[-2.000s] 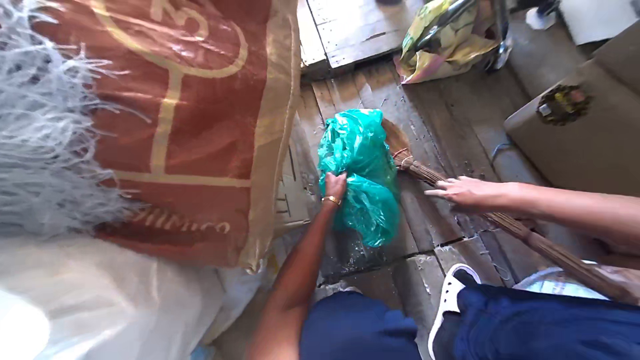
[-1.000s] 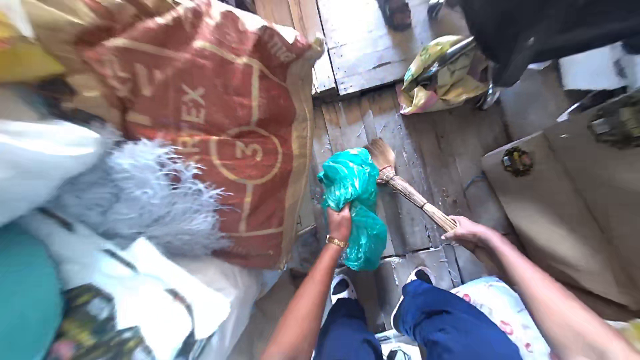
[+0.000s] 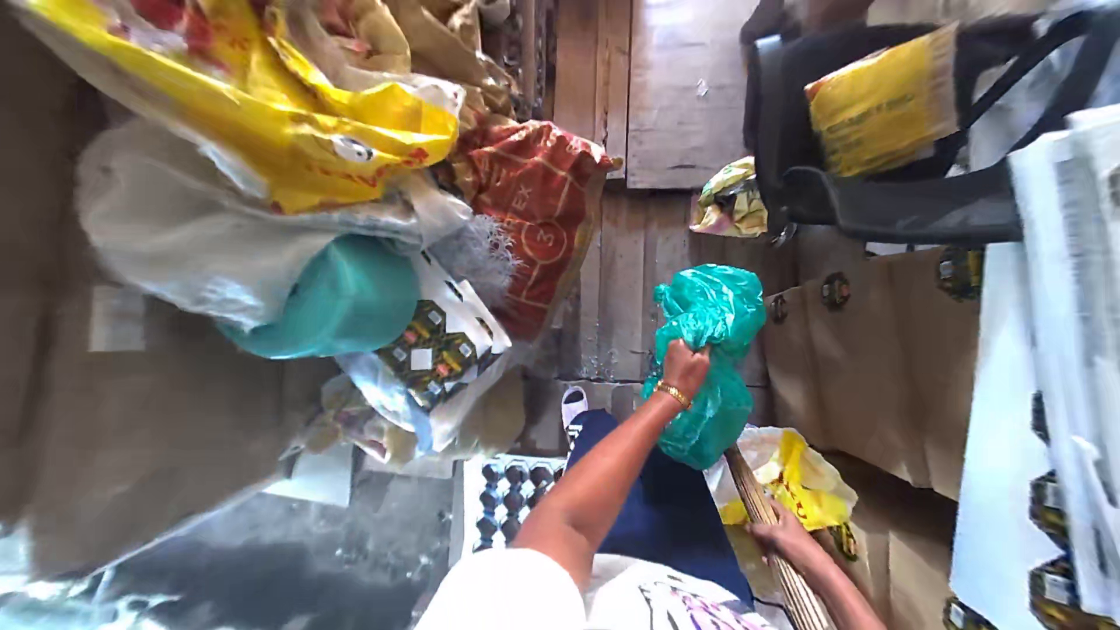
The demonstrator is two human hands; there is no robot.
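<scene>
My left hand [image 3: 686, 369], with a gold-coloured bracelet at the wrist, grips the bunched middle of a green plastic bag [image 3: 710, 420]. The bag bulges above and below the fist. To the lower right, my right hand [image 3: 781, 530] is closed round the stick handle of a broom [image 3: 752, 481]. The upper end of the broom disappears behind the green bag, so its head is hidden.
A red printed sack [image 3: 534, 219], a yellow plastic bag [image 3: 350, 140] and a teal bag [image 3: 350, 293] lie at left. A black bag [image 3: 910, 206] hangs upper right. Brown cardboard [image 3: 866, 350] stands at right. A crumpled packet [image 3: 733, 199] lies on the wooden floor.
The view has swung and widened a lot. The broom head, seen beside the green bag earlier, is now out of sight. My left hand still holds the bag.
</scene>
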